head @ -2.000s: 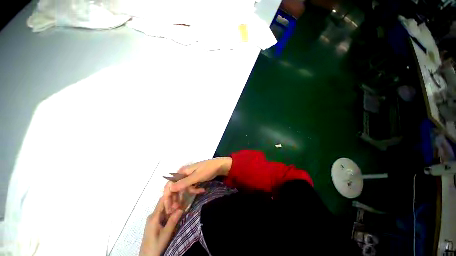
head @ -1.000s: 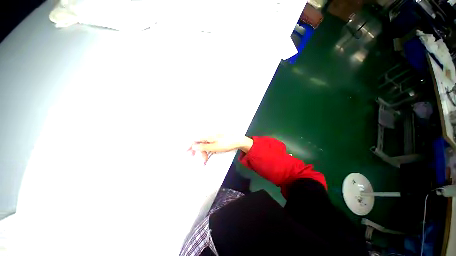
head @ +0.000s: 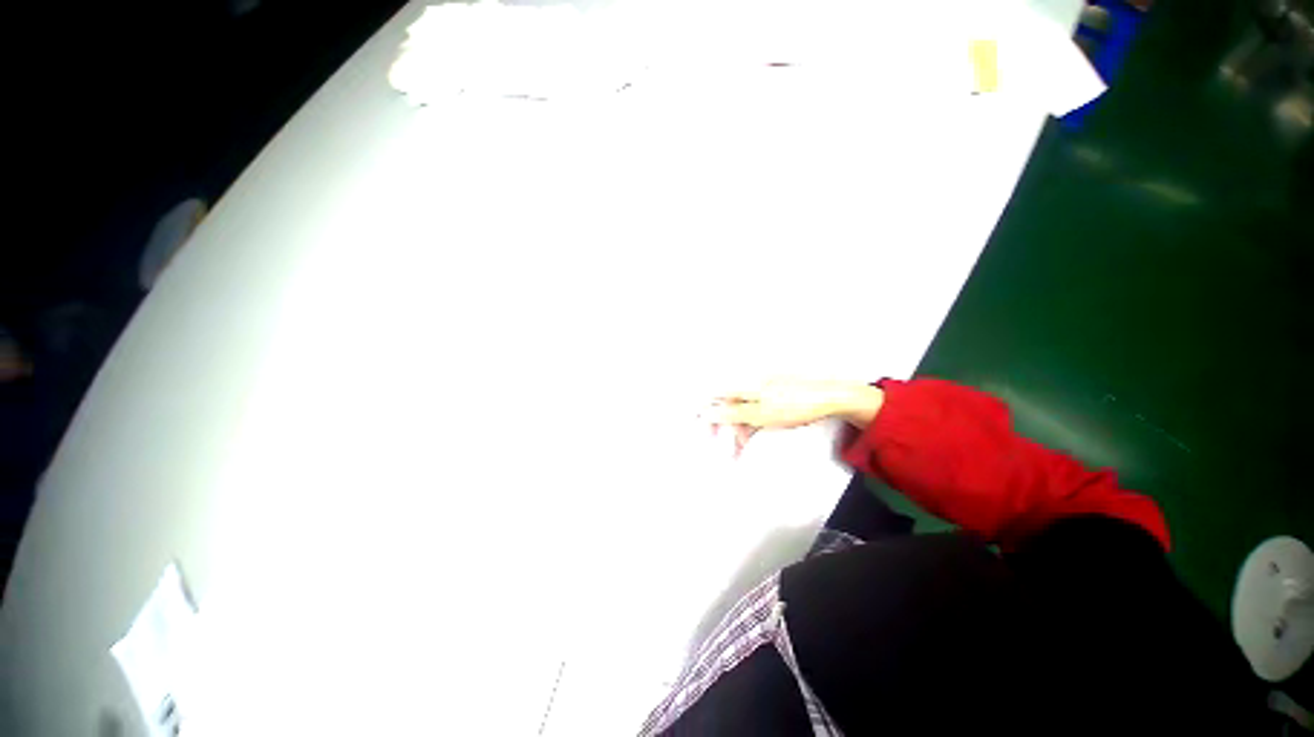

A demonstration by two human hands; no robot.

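The white garment [head: 476, 389] lies spread over the table and is so overexposed that its edges blur into a glow. My right hand [head: 764, 409], in a red sleeve cover, rests on or just over the cloth near the table's right edge. Its fingers point left and are washed out, so I cannot tell whether they hold anything. My left hand is not in view. A thin dark line shows on the cloth at the bottom. A small tan piece [head: 984, 66] and a short dark mark [head: 780, 64] lie on white cloth at the far end.
A crumpled cream garment pile [head: 483, 55] lies at the far end of the table. A printed sheet [head: 162, 651] lies at the lower left. A round white stool seat [head: 1275, 608] stands on the green floor [head: 1095, 303] at the right. A blue object is beyond the far right corner.
The view has swung left, showing more of the table and the printed sheet. My left hand has left the picture. My right hand moved from near my lap out over the cloth.
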